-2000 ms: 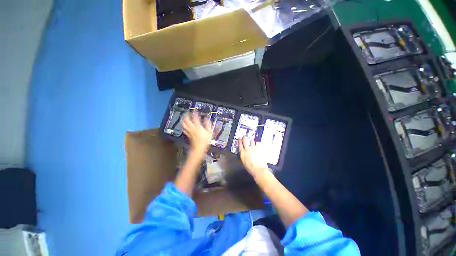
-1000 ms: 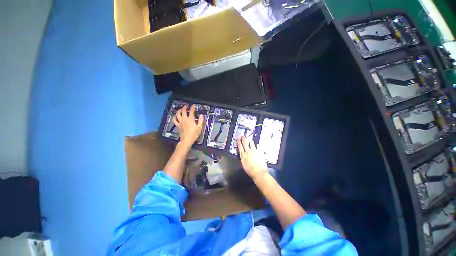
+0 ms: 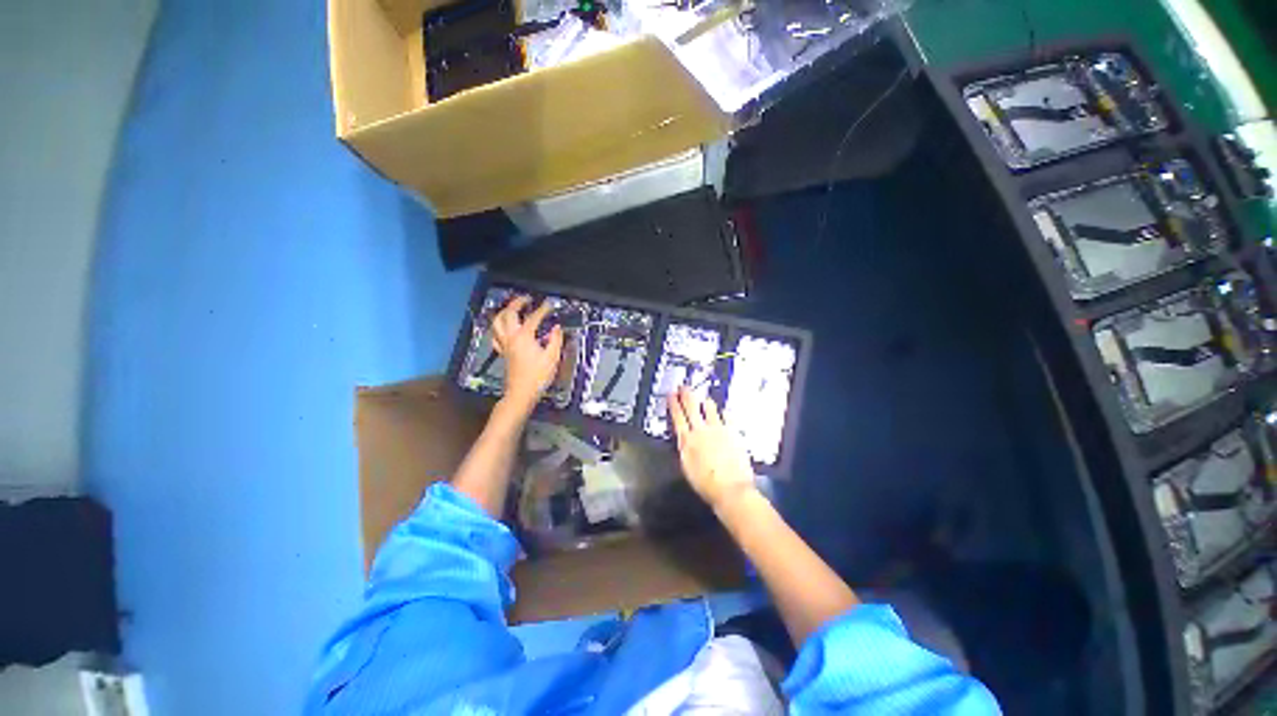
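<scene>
A black phone tray (image 3: 640, 325) with several phone bodies in a row lies tilted over the near carton. My left hand (image 3: 527, 354) is over the phone bodies at the tray's left end, fingers spread and bent down onto them. My right hand (image 3: 710, 445) rests its fingertips on a phone body (image 3: 685, 354) right of the middle. The phone body at the right end (image 3: 761, 399) looks washed out by glare. Whether either hand grips a part cannot be told; the fingertips are small and blurred.
An open carton (image 3: 546, 133) with dark parts and a clear plastic tray (image 3: 763, 49) stands at the top. Another carton (image 3: 413, 455) holding plastic bags is under the phone tray. A second phone tray (image 3: 1071, 315) lines the bench at right. A dark flat tray (image 3: 630, 252) lies behind.
My left hand has moved left along the tray, from the middle phone bodies toward the left end. My right hand has stayed at nearly the same place. The view has shifted slightly.
</scene>
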